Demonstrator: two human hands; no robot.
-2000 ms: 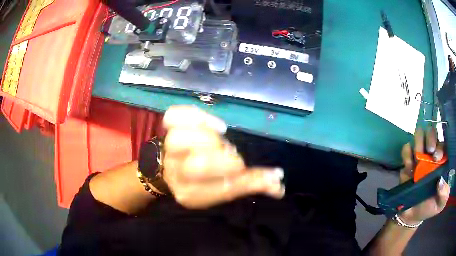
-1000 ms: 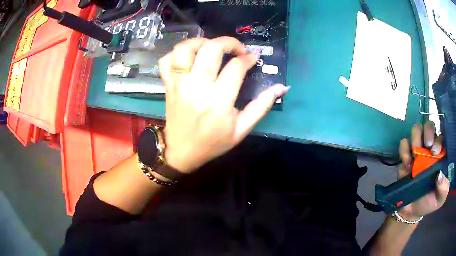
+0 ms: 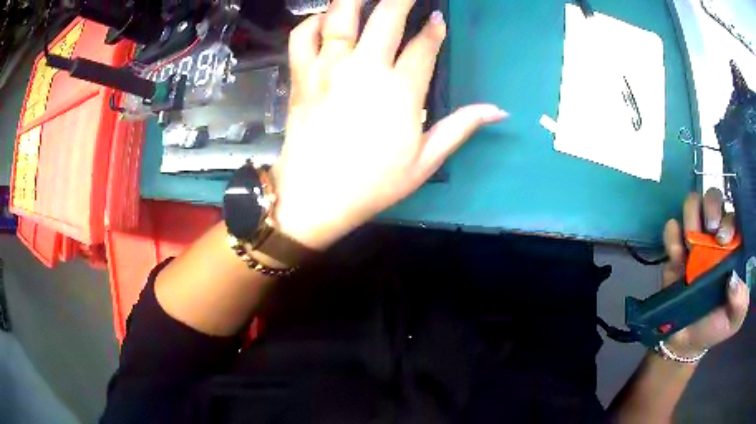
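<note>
My left hand [image 3: 356, 124], with a watch on the wrist, is spread palm down over the black test fixture [image 3: 215, 157] and hides its right part; its fingertips reach the fixture's upper area, and contact cannot be told. It holds nothing visible. The lit digit display [image 3: 199, 68] shows under the clear acrylic at the fixture's left. A dark clamp handle [image 3: 108, 76] points left above it. My right hand [image 3: 705, 323], at the right edge, is closed around the dark green hot glue gun [image 3: 680, 306], fingers by its orange trigger; the nozzle points up.
Red trays [image 3: 75, 141] stand at the left. A white paper slip [image 3: 613, 91] with thin dark pieces or marks lies on the green mat [image 3: 506, 182]. A wire stand [image 3: 705, 157] is beside the glue gun. A white sheet is at the upper right.
My left hand has moved up from in front of the fixture to over it, and its fingers have spread. The camera view has shifted. My right hand still holds the glue gun.
</note>
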